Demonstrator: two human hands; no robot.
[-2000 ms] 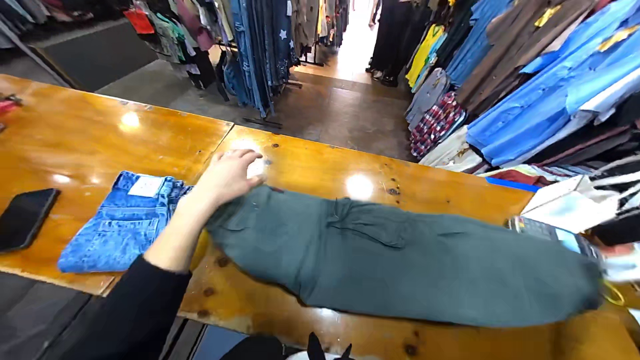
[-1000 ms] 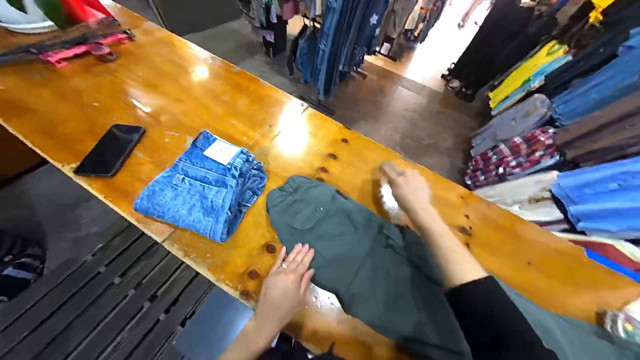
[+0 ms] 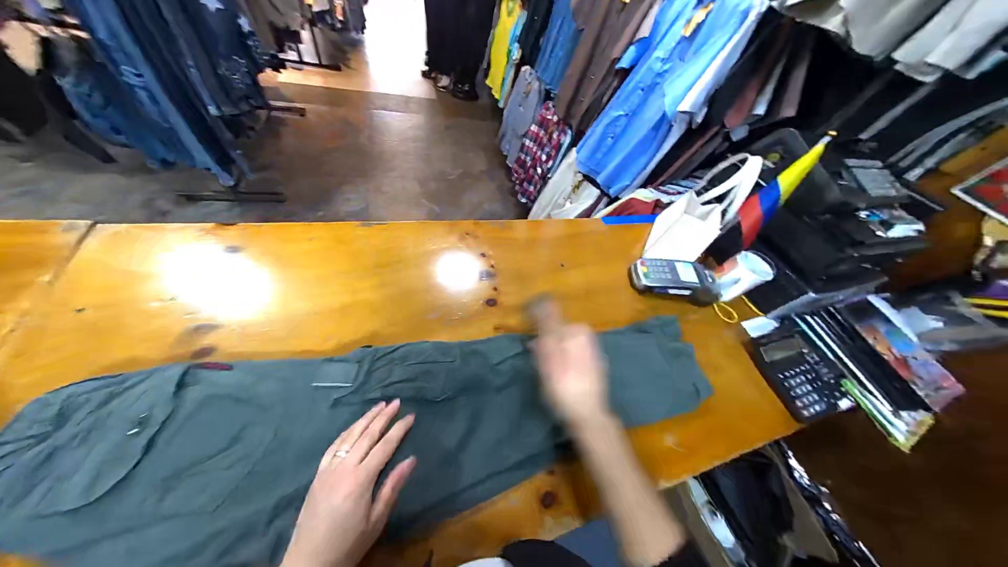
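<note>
A pair of dark green cargo trousers (image 3: 260,433) lies lengthwise across the varnished wooden counter (image 3: 378,276), with a cargo pocket facing up and the hem end at the right. On the cloth just below that pocket rests my left hand (image 3: 354,480), palm down, fingers spread, a ring on one finger. My right hand (image 3: 568,364) is over the lower leg, blurred by motion; whether it touches the cloth or holds any of it cannot be told.
A card payment terminal (image 3: 673,277), white paper bag (image 3: 685,224), paper roll (image 3: 744,274) and desk calculator (image 3: 797,374) stand at the counter's right end. Papers and packets (image 3: 882,362) lie beyond. Clothes racks with shirts (image 3: 642,102) and jeans (image 3: 157,87) stand across the aisle.
The view has swung right, so the blue jeans and phone are out of frame. The trousers' hem end now shows. My left hand has moved from near their end to below the cargo pocket.
</note>
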